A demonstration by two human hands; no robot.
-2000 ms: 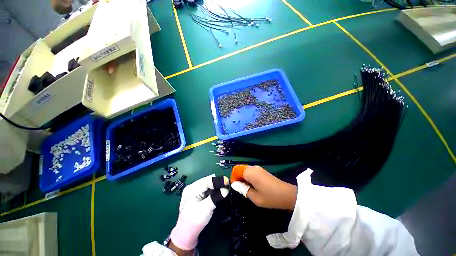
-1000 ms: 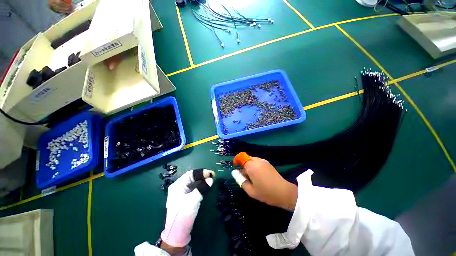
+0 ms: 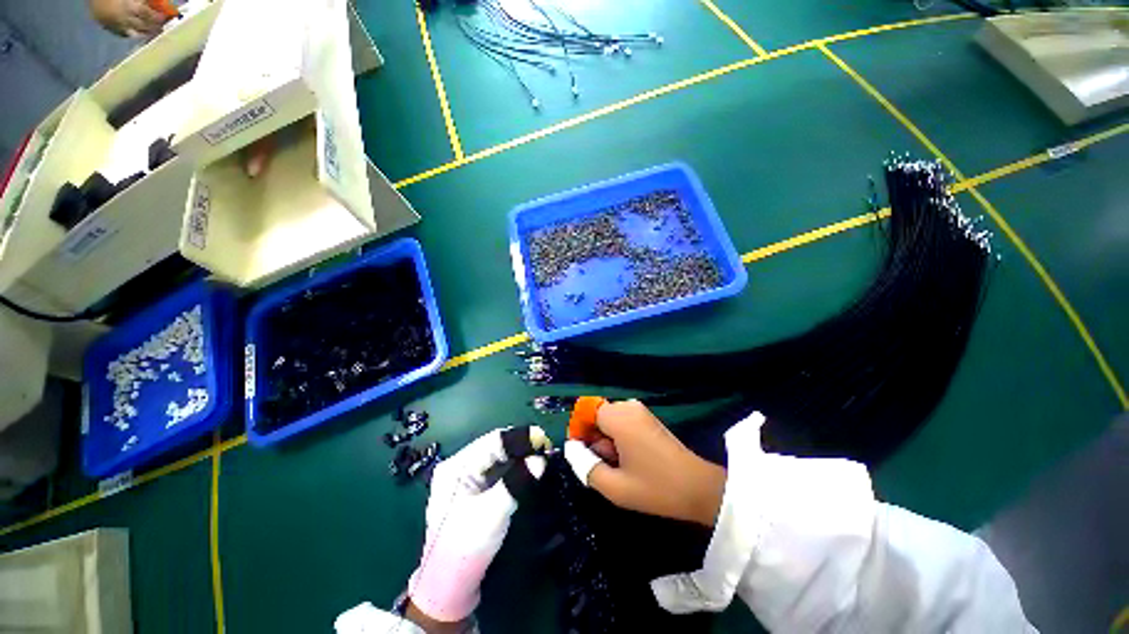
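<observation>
My left hand [image 3: 477, 508], in a white glove with black finger covers, has its fingertips pinched together; a small part between them is too small to make out clearly. My right hand [image 3: 644, 464], with an orange finger cot and a white-wrapped fingertip, pinches close beside the left fingertips; the wire between them is mostly hidden. The bundle of black wires [image 3: 854, 341] curves to the right with silvery tips at both ends. Finished leads with black housings [image 3: 588, 570] lie below my hands. Loose connector housings [image 3: 412, 446] lie on the mat left of my hands.
The housing bin [image 3: 347, 341] and white parts bin [image 3: 155, 378] stand at left. The small metal parts tray [image 3: 625, 254] is above the wires. Cream parts boxes [image 3: 279, 204] stand upper left, with another person's hand [image 3: 130, 15] behind. Separate leads [image 3: 545, 50] lie at the top.
My hands separated a second ago and are now together again, the left having moved right and the right slightly down. The whole view has shifted slightly.
</observation>
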